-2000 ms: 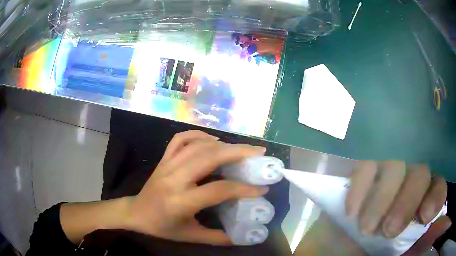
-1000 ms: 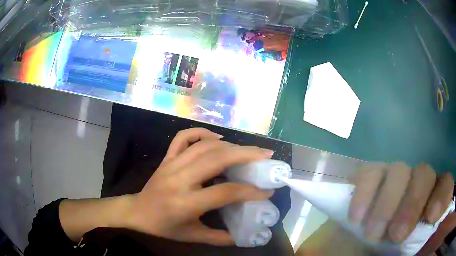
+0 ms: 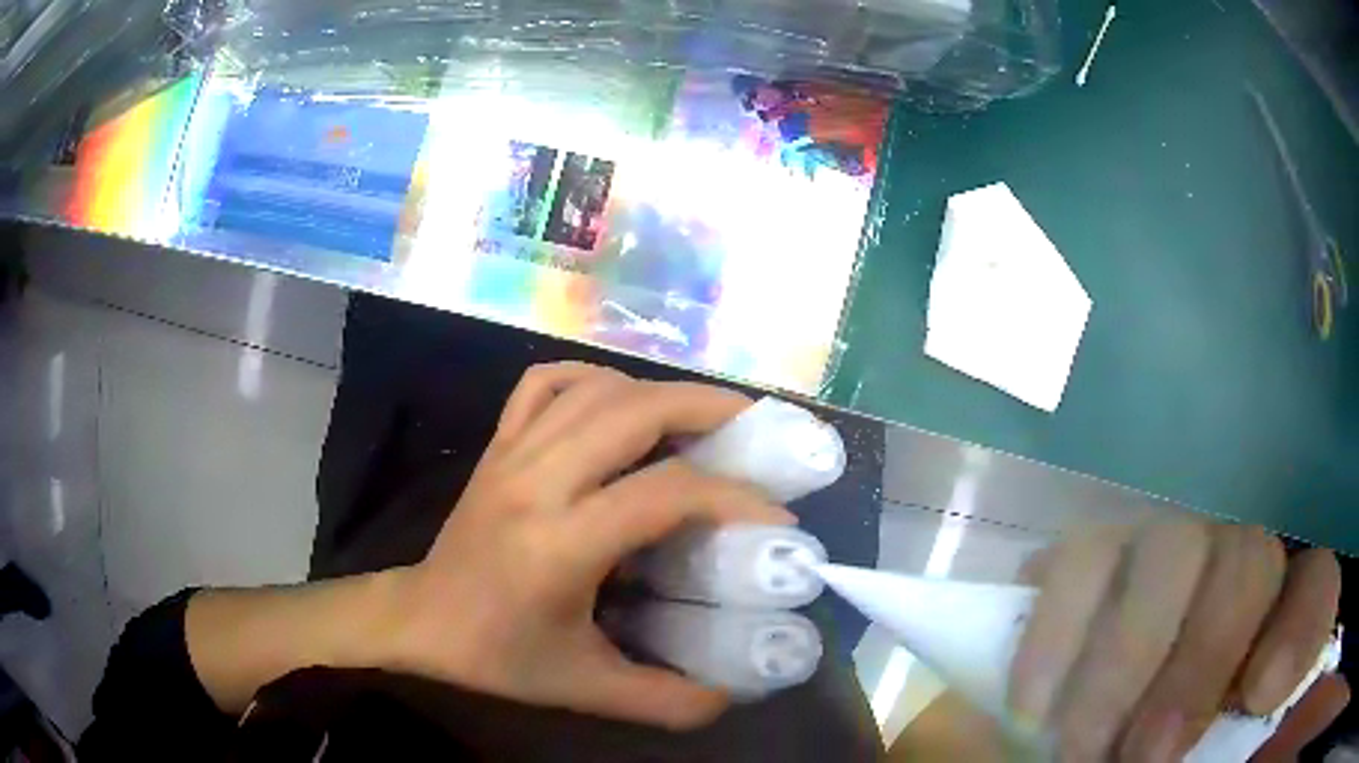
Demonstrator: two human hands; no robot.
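My left hand [image 3: 552,537] holds three white plastic housings over the dark cloth, their oval ends facing right. The top housing [image 3: 790,447] sits between my fingers, a little apart from the other two. The middle housing [image 3: 745,567] and the bottom housing [image 3: 730,646] lie side by side. My right hand [image 3: 1177,641] grips a white dispensing cone [image 3: 954,626]. The cone's pointed tip is at the end of the middle housing. The cone's wide end is partly hidden by my fingers. My right hand is slightly blurred.
A green mat [image 3: 1163,403] carries a folded white paper [image 3: 1006,298], a cotton swab [image 3: 1097,45] and scissors [image 3: 1323,291]. Clear plastic trays [image 3: 626,60] lie at the back over a shiny holographic sheet [image 3: 313,187]. The dark cloth [image 3: 395,403] covers the lap above a pale floor [image 3: 194,477].
The cone tip has moved down from the top housing to the middle one. The top housing has tilted and moved up, away from the other two. The view has shifted slightly.
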